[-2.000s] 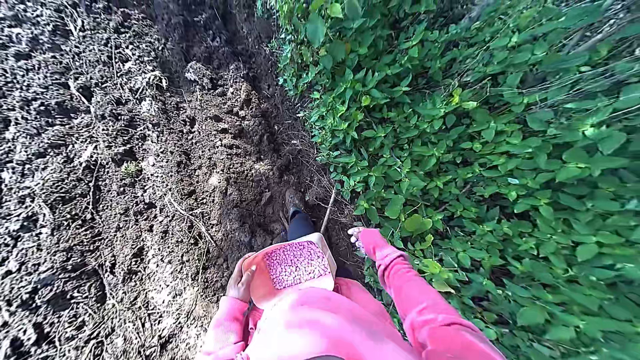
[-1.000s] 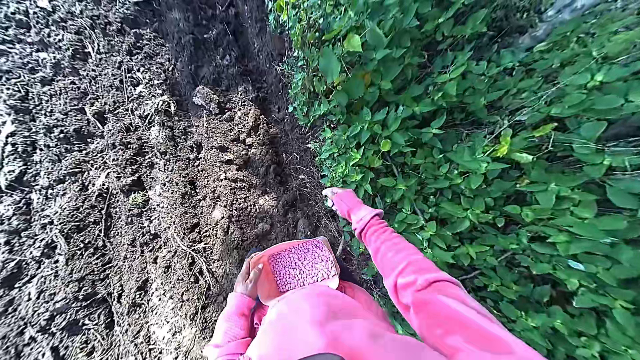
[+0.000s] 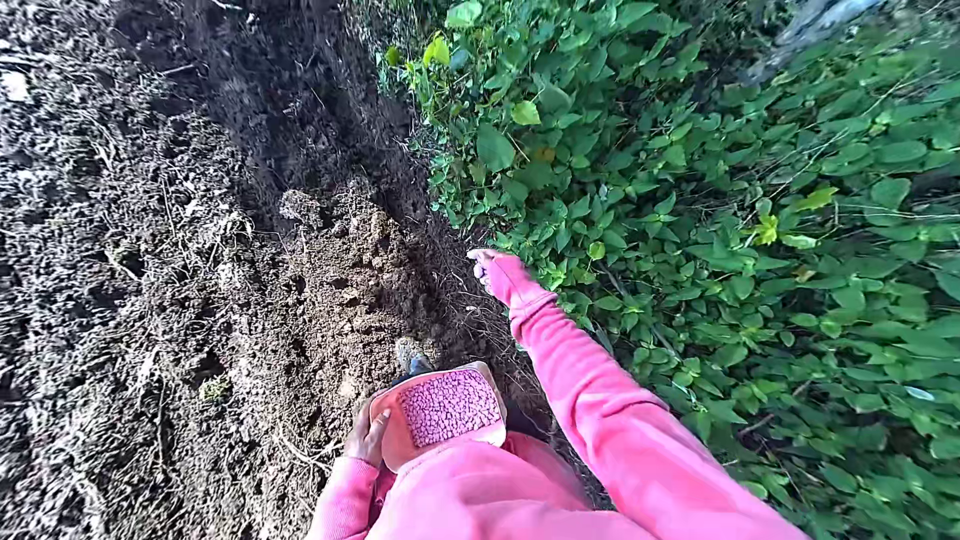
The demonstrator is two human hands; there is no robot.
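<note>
Against my body at the bottom centre is an orange-pink container (image 3: 394, 442) holding many pink seeds (image 3: 450, 405). My left hand (image 3: 367, 435) grips its left side, thumb over the rim. My right hand (image 3: 485, 270) is stretched forward with curled fingers, above the line where the soil meets the green plants; whether anything is inside it cannot be seen. Pink sleeves cover both arms, the right one reaching over part of the hand. A muddy shoe (image 3: 411, 351) shows just beyond the container.
Rough, clumpy dark soil (image 3: 210, 300) with roots and dry stems fills the left side. Dense leafy green plants (image 3: 720, 285) cover the right. A furrow of darker soil (image 3: 337, 112) runs up between them, and a grey log or rock (image 3: 814, 34) lies at the top right.
My right hand has moved forward from beside the container, where it was two seconds ago. The left hand keeps its hold on the container. A shoe now shows in front of the container.
</note>
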